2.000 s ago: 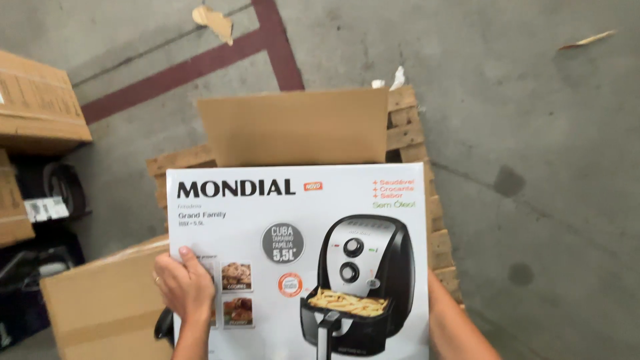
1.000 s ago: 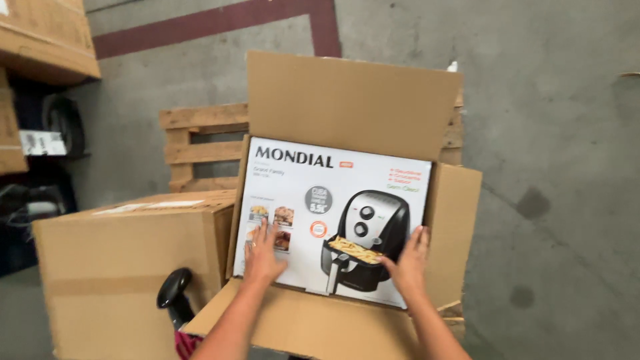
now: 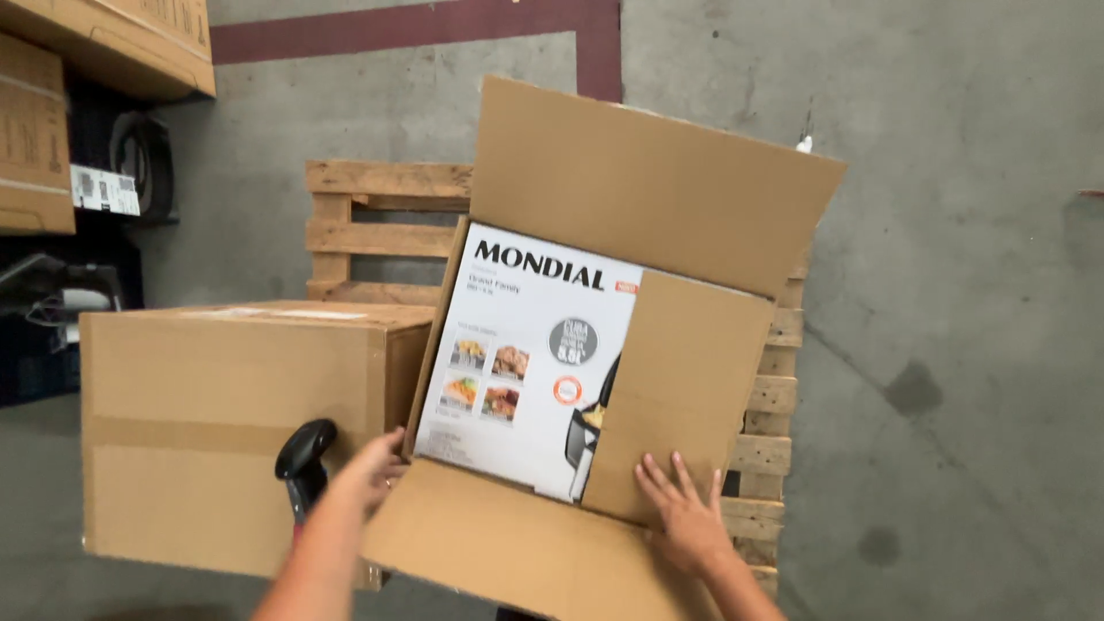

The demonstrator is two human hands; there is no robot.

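Note:
A white printed Mondial air fryer box lies inside an open cardboard carton. The carton's right flap is folded in over the right part of the white box, while its far and near flaps stand outward. My right hand presses flat on the folded flap with its fingers spread. At the carton's left side is my left hand, its fingertips partly hidden at the edge; whether it grips the carton cannot be told.
The carton rests on a wooden pallet. To its left stands a taped cardboard box, with a black handheld scanner in front of it. More large cartons and dark items are at the upper left. A dark red line crosses the concrete floor.
The white box was held above the carton, then set inside it. Both hands have left the white box; the right flap has folded over it, and my left hand has moved to the carton's left side.

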